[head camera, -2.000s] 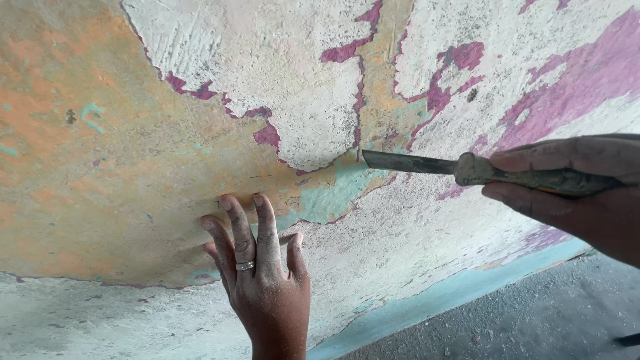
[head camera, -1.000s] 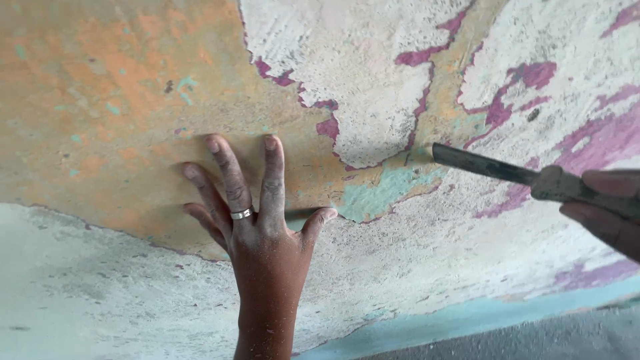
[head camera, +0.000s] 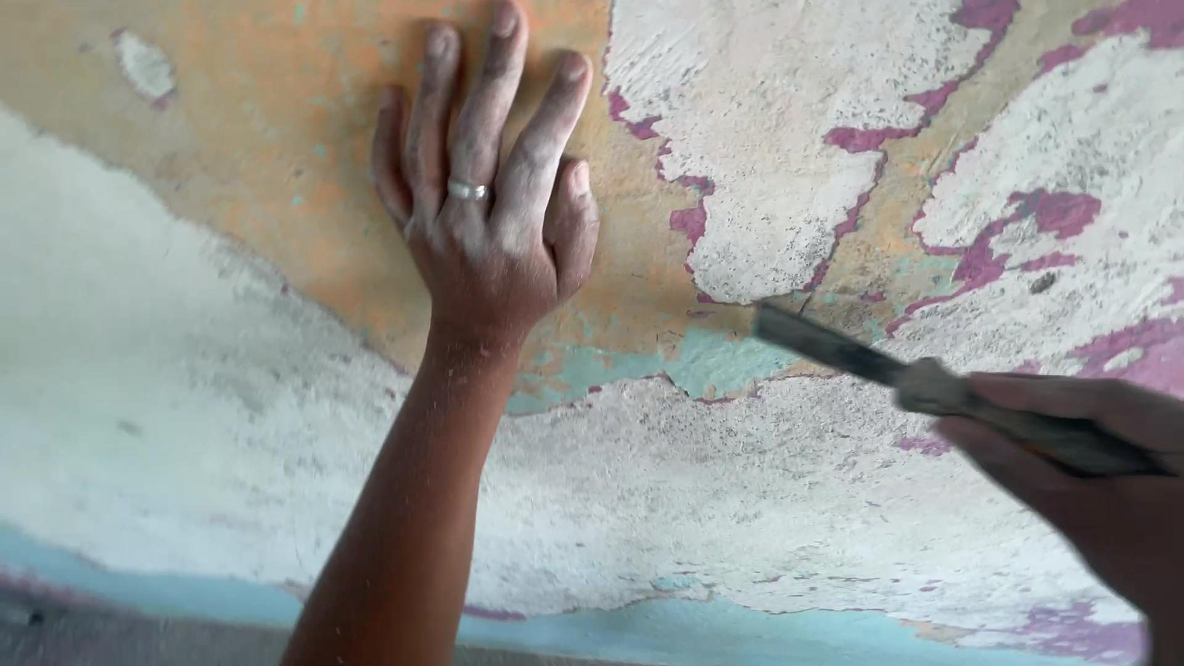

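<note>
Dusty and wearing a ring, my left hand (head camera: 495, 231) lies against the orange-tan paint (head camera: 296, 166) of a wall, fingers slightly apart and holding nothing. My right hand (head camera: 1064, 444) grips the handle of a flat-bladed scraping tool (head camera: 823, 342), slightly blurred. Its blade tip is at a turquoise paint patch (head camera: 731, 361), just below a bare whitish area (head camera: 758, 185) edged with purple paint (head camera: 689, 222). Whether the tip touches the wall cannot be told.
Rough whitish plaster (head camera: 666, 481) spans the lower wall, above a light blue band (head camera: 740, 629). A grey floor (head camera: 139, 629) shows at the bottom left. More purple patches (head camera: 1064, 213) are at the right.
My left hand has moved up the wall onto the orange-tan paint, away from the turquoise patch. The tool, still in my right hand, now tilts more, its tip up and to the left. The view has shifted.
</note>
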